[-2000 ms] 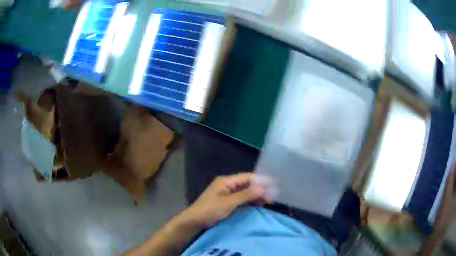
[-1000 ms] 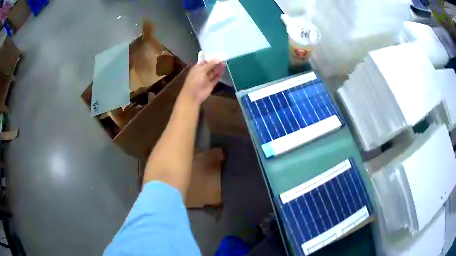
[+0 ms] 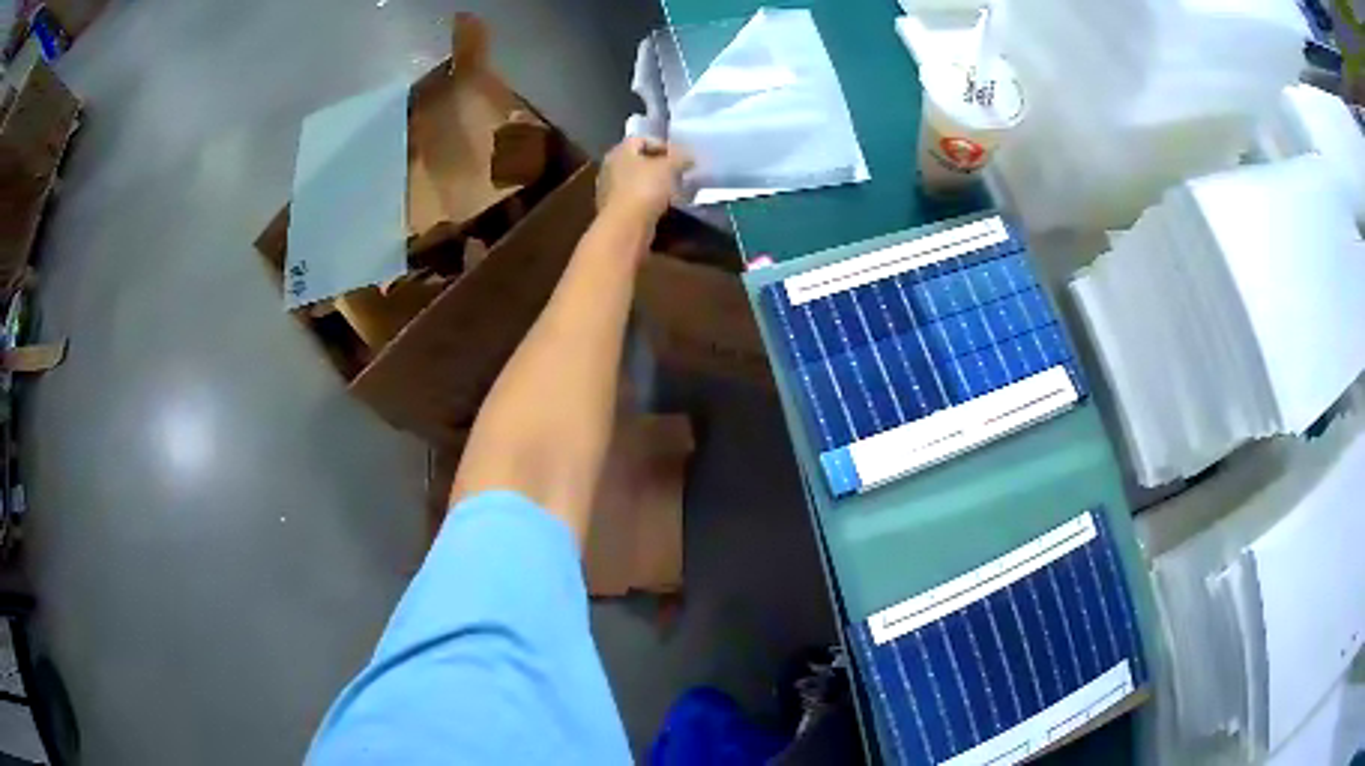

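My left hand reaches out to the far bench edge. Its fingers are closed on the near left edge of a thin translucent sheet, which sticks out past the bench and looks creased. A loose pale sheet lies beside it on the green mat, partly under clear film. The fingertips are slightly blurred. My right hand is not in view. Two dark blue cell circuits, one farther and one nearer, lie flat on a pale green board.
A drink cup with a straw stands on the mat beyond the cells. White sheet piles line the bench's right side. An open cardboard box with a pale marked sheet is on the grey floor at left.
The view has swung left from the glass at the right to the bench's far end. My left hand has reached forward there, and the creased translucent sheet now shows above its fingers.
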